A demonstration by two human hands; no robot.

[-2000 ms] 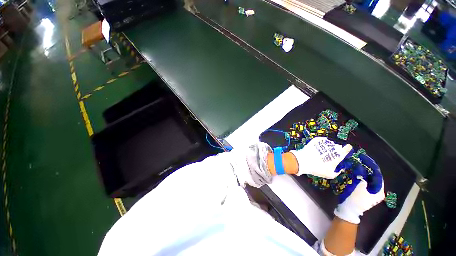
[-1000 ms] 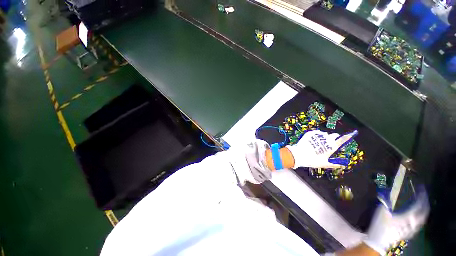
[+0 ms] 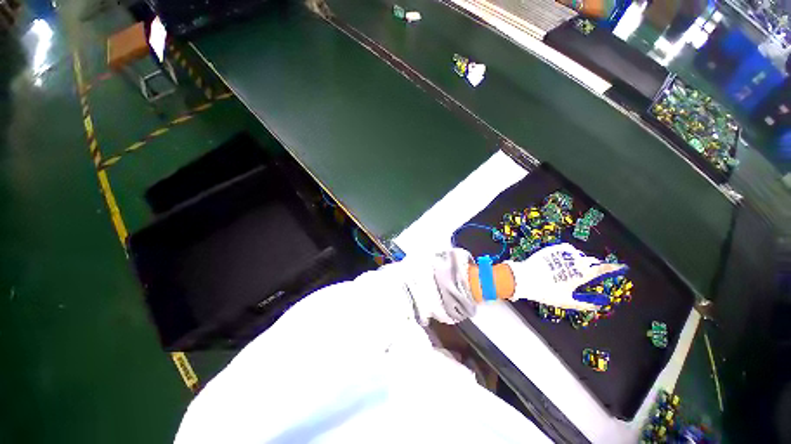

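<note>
My left hand [image 3: 564,276], in a white and blue glove with a light-blue wrist strap, is over a pile of small circuit boards [image 3: 533,227] with yellow parts in the black tray [image 3: 568,354]. Its thumb and fingers are apart, with no held piece visible. A blue patch [image 3: 696,434] at the bottom right edge, beside more boards [image 3: 663,416], may be part of my right glove; it is too cut off to tell. One board [image 3: 595,359] lies in the tray's near part, another [image 3: 658,334] near its right edge, and a green board [image 3: 588,224] near the far edge.
A white sheet [image 3: 460,201] lies under the tray. The green belt [image 3: 347,113] runs beyond. Small pieces [image 3: 468,68] lie on the far green strip. Another tray of boards [image 3: 696,126] stands at the upper right. A large black bin [image 3: 234,269] stands at the left below the bench edge.
My right hand has left the tray toward the lower right and is no longer clearly visible. A board now lies in the near part of the tray. My left hand stays over the pile, its fingers now apart.
</note>
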